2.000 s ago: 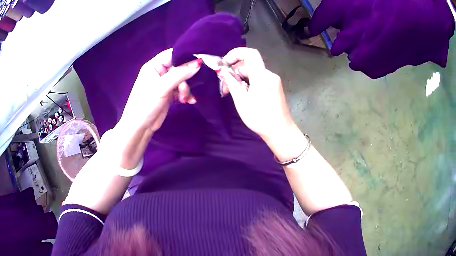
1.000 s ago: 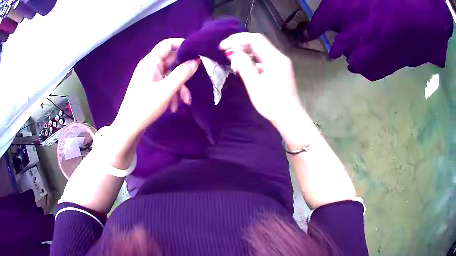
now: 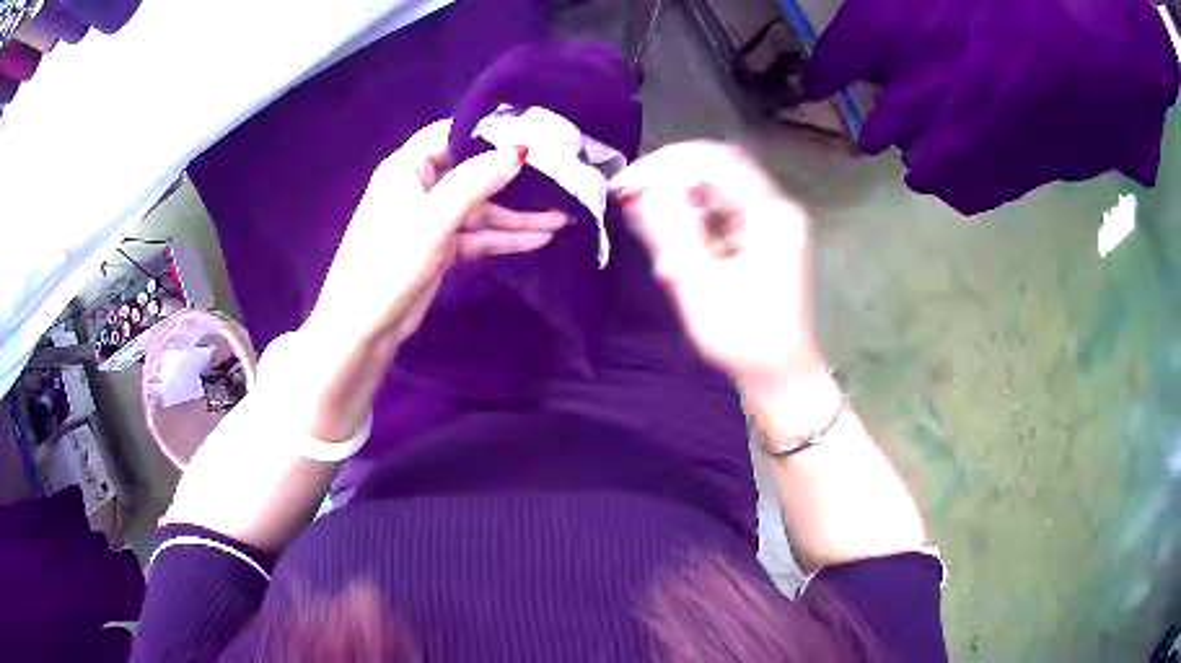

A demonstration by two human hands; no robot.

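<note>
A dark purple garment lies over my lap and reaches up beside the white-covered table. A white backing piece shows on its raised, folded part, with a narrow strip hanging down. My left hand pinches the garment and the backing's left part between thumb and fingers. My right hand is blurred at the right of the strip, fingers curled, fingertips close to the strip's edge. I cannot tell if they touch it or if a tool is inside the hand.
A white table cover runs along the upper left, with thread cones at the corner. A pink waste basket and boxed small spools are at the left. Purple garments hang at the upper right and lie lower left.
The right hand has moved right and down from the garment's fold. More of the white backing shows, and its hanging strip has shifted right. The left hand still holds the fold.
</note>
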